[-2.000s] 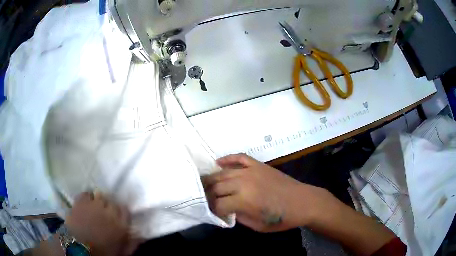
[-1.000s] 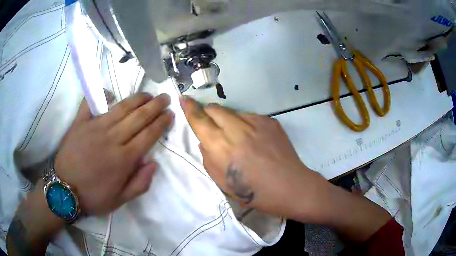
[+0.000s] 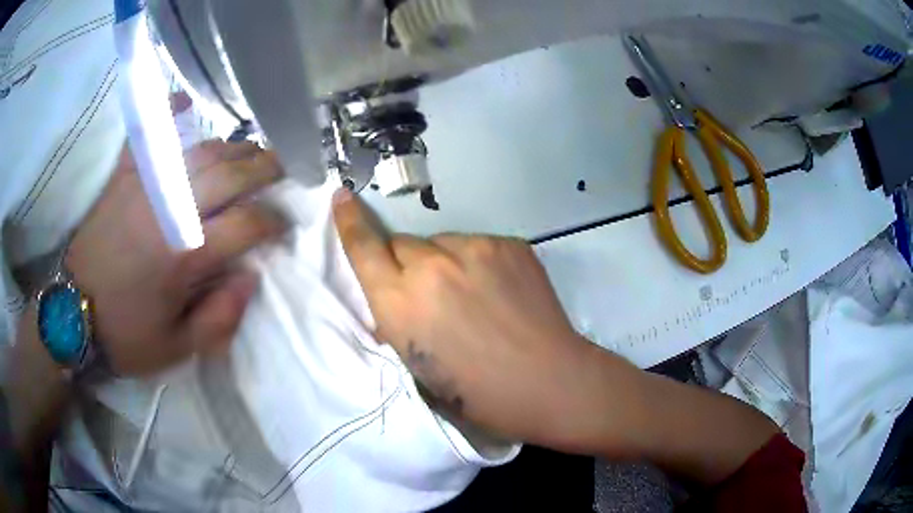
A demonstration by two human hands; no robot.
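A white trouser panel (image 3: 310,371) with dark double stitch lines lies under the machine head and hangs over the table's front edge. Its edge reaches the presser foot (image 3: 338,170). My right hand (image 3: 461,321) lies on the panel's right edge, index fingertip just below the presser foot. My left hand (image 3: 170,261), blurred and wearing a turquoise-faced watch, is on the cloth left of the needle, fingers bent, partly behind the bright lamp strip. Whether its fingers pinch the cloth cannot be told.
Orange-handled scissors (image 3: 701,185) lie on the machine bed at the right. The white sewing machine (image 3: 561,20) spans the top. A printed ruler (image 3: 706,294) runs along the table's front edge. More white pieces (image 3: 861,371) are piled at the right, and white cloth at the left.
Since one second ago, my left hand has moved left and up, away from my right fingertips, and the cloth between is more wrinkled. My right index fingertip stays near the foot.
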